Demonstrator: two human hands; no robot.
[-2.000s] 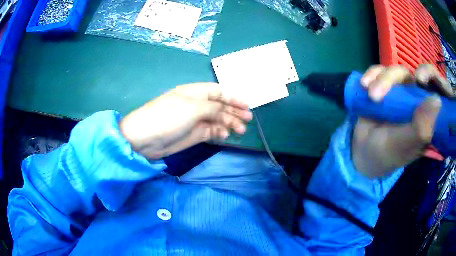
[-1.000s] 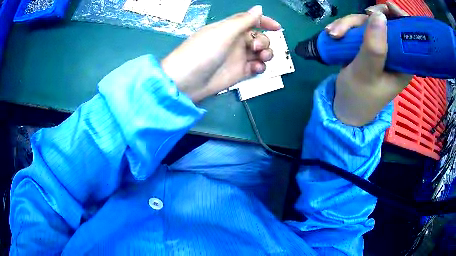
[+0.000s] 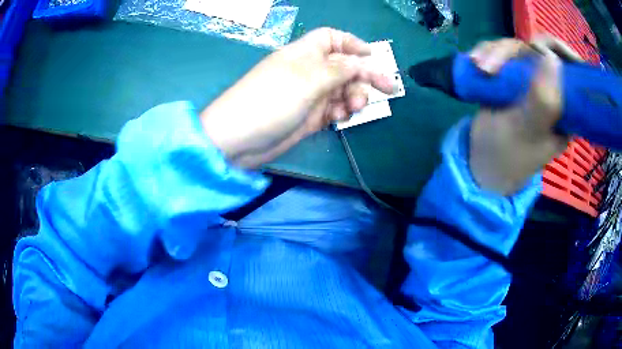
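The white housing [image 3: 372, 112] lies on the green bench [image 3: 157, 82], its stepped edge towards me. A thin grey lead [image 3: 356, 163] trails from it over the bench edge. My left hand [image 3: 310, 85] is over the housing's left part and hides much of it; the fingers are bent, with the fingertips at its right half. Whether they grip anything is too small to tell. My right hand [image 3: 522, 102] is closed around the blue electric screwdriver [image 3: 498, 85]. Its black nose points left, just right of the housing and apart from it. The screwdriver is blurred.
A clear plastic bag [image 3: 204, 26] with a white plate [image 3: 235, 8] on it lies beyond my left hand. A blue screw bin [image 3: 71, 9] is at the top left. A bag of black fittings [image 3: 433, 12] lies at the top. A red-orange slotted rack [image 3: 569, 180] and bundled wires [image 3: 607, 232] are at the right.
Since the oldest frame, my left hand has moved up and right over the housing. The screwdriver rose in view, then came down a little and tilted. The housing's plate sits turned slightly differently.
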